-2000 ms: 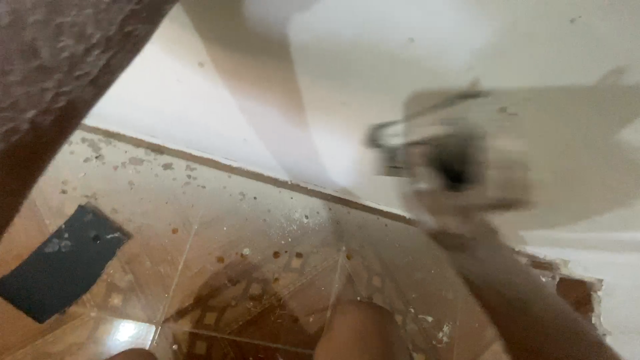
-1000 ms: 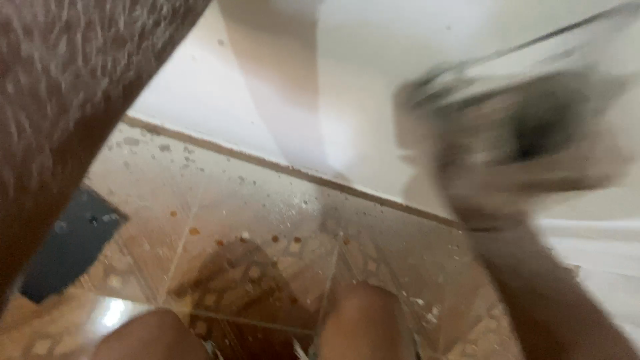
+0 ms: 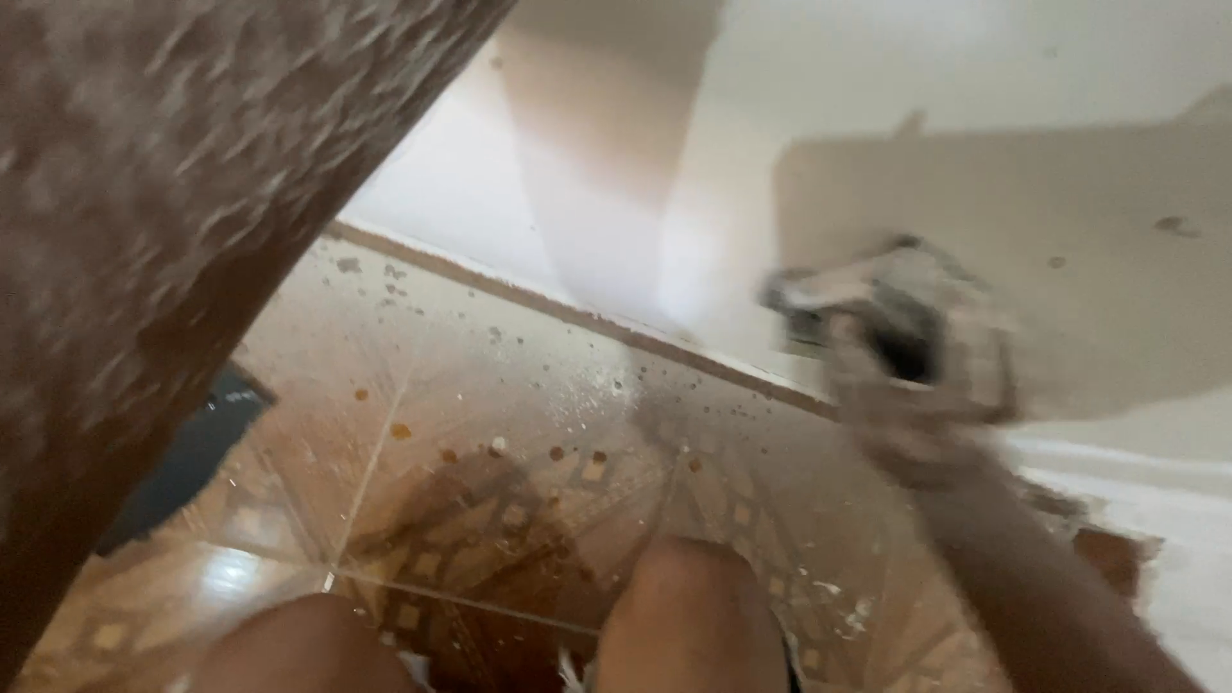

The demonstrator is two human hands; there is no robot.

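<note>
My right hand (image 3: 914,375) grips a blurred hand tool (image 3: 799,308) with dark parts, against or close to the white wall (image 3: 751,192). Motion blur hides the tool's exact kind and whether it touches the wall. A broad, dust-covered arm (image 3: 192,192), close to the camera, fills the upper left; my left hand is outside the view. Partly behind that arm, a dark sheet (image 3: 197,457) lies on the tiled floor.
The patterned tile floor (image 3: 462,597) bears dust, drops and pale specks. My two knees (image 3: 688,616) show at the bottom. A narrow brown strip (image 3: 577,313) runs where wall meets floor. Broken plaster (image 3: 1107,539) edges a gap at the lower right.
My right hand moved right and up along the wall with the tool, then came back left and down. The near arm now covers more of the dark sheet.
</note>
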